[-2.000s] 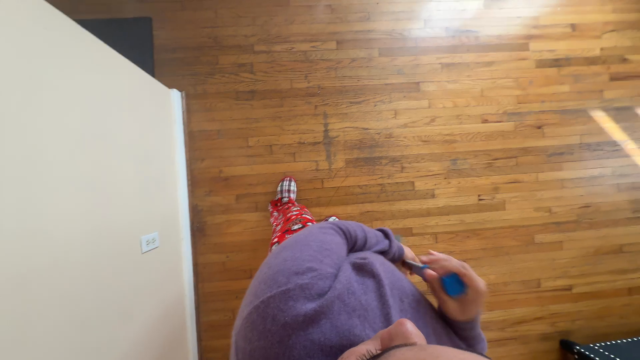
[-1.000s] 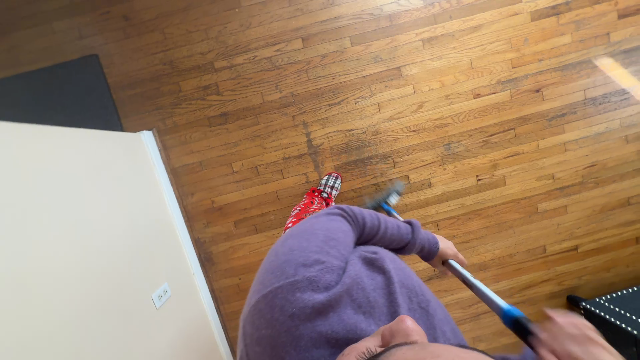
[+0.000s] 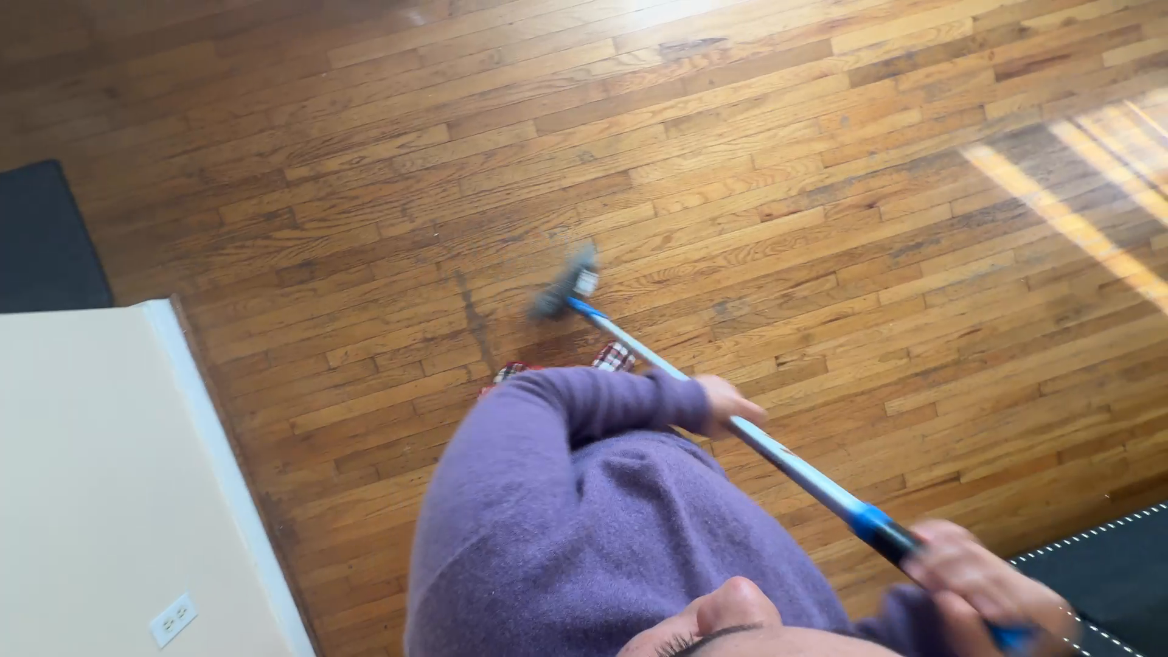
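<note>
A long pole with a silver shaft and blue fittings (image 3: 803, 472) runs diagonally from lower right to the middle of the head view. Its blurred grey head (image 3: 566, 285), of a broom or mop, is over the wooden floor beyond my feet. My left hand (image 3: 730, 403) is around the middle of the shaft, my purple-sleeved arm crossing in front of my body. Lower right, my right hand (image 3: 995, 579) grips the black and blue upper end, blurred by motion. Plaid footwear (image 3: 613, 357) shows near the pole.
Around me lies a plank floor (image 3: 383, 237) with dark scuffs and sunlight streaks on the right. A cream wall (image 3: 91, 456) with a white baseboard and outlet stands at left, a dark mat (image 3: 46, 237) beyond it. Black studded furniture (image 3: 1113, 566) is at lower right.
Two seconds ago my hands were close together by my torso; they are now spread along the pole. Since one second ago, the grey head has moved farther out from my body.
</note>
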